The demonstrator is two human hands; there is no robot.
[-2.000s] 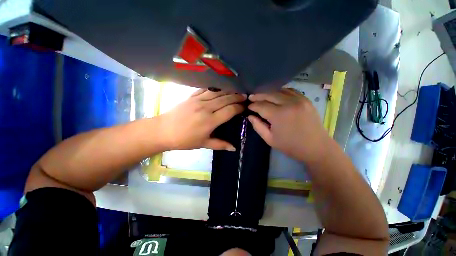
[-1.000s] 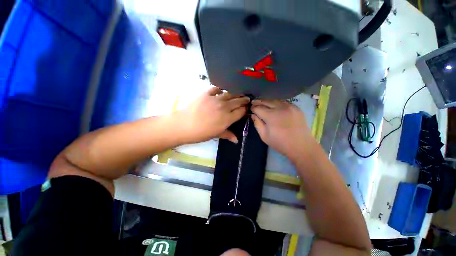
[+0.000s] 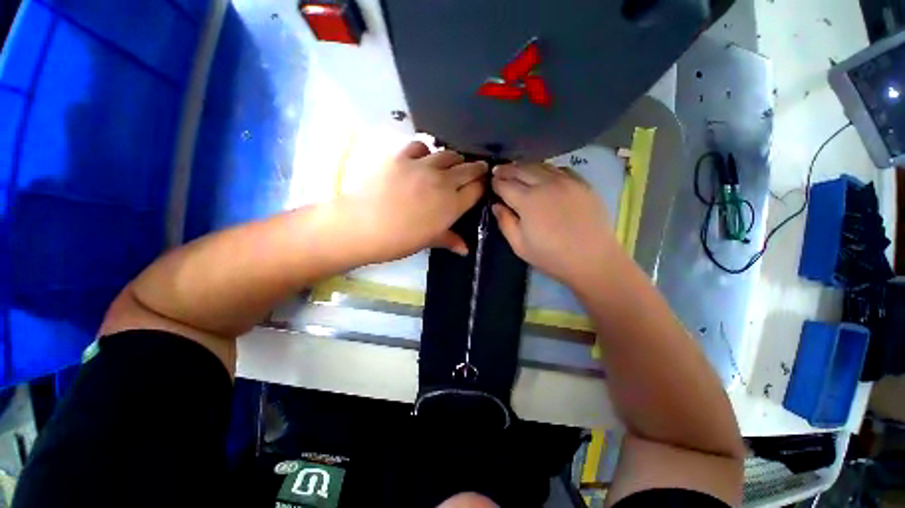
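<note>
The long black fabric panel (image 3: 498,308) runs from under the grey sewing machine head (image 3: 595,89) over the table edge to my lap. A silver line (image 3: 474,298) runs down its middle to a small silver ring (image 3: 463,371). Below it is a rounded black end (image 3: 461,405) with a pale edge. My left hand (image 3: 412,203) presses on the panel's far left part. My right hand (image 3: 556,218) is on its far right part. Both hands' fingertips meet at the panel's far end, just below the head. The needle area is hidden, as is any small piece between the fingers.
Yellow tape (image 3: 635,198) frames the pale plate (image 3: 392,275). A large blue crate (image 3: 89,169) is at left, a red switch (image 3: 332,20) at upper left. Green-handled snips (image 3: 732,213) with a dark cord, two blue bins (image 3: 826,372) and a control screen (image 3: 878,94) are at right.
The camera view has shifted, bringing the crate and control screen further into view than two seconds ago. My hands stay together at the panel's far end, with little visible change.
</note>
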